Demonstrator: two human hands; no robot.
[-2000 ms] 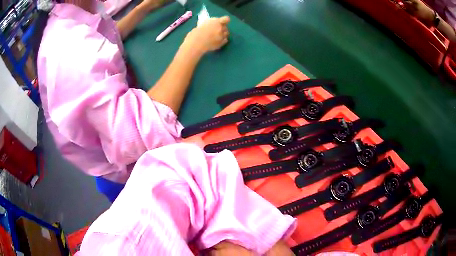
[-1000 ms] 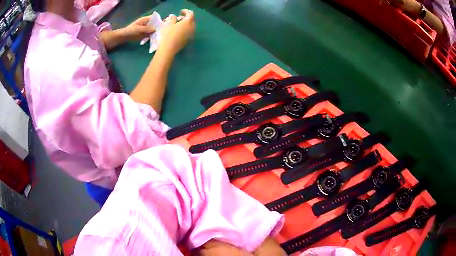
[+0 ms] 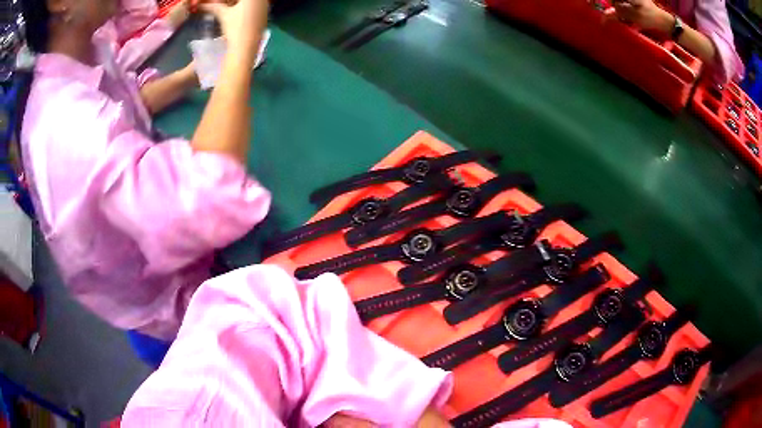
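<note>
Several black smartwatches (image 3: 522, 319) lie face down in slanting rows on a red-orange tray (image 3: 406, 152), their straps spread flat and some overlapping. Round case backs with shiny rings face up. Bare pocket floor shows between some watches at the tray's near left part. My left sleeve, pink and finely striped, comes in from the bottom, with a bit of bare forearm at the lower edge. My left hand is cut off below the picture. A small piece of pink sleeve shows at the bottom edge; my right hand is out of the picture.
A neighbour in a pink smock (image 3: 109, 175) sits at the left, holding a pale cloth or paper (image 3: 209, 63). Another watch (image 3: 393, 15) lies on the green bench (image 3: 351, 109) at the top. Red trays (image 3: 601, 58) and another person's arms are at the upper right.
The view has shifted, so the tray sits slightly lower and further left. The neighbour's near hand has risen beside the pale piece. A watch at the top has come into view.
</note>
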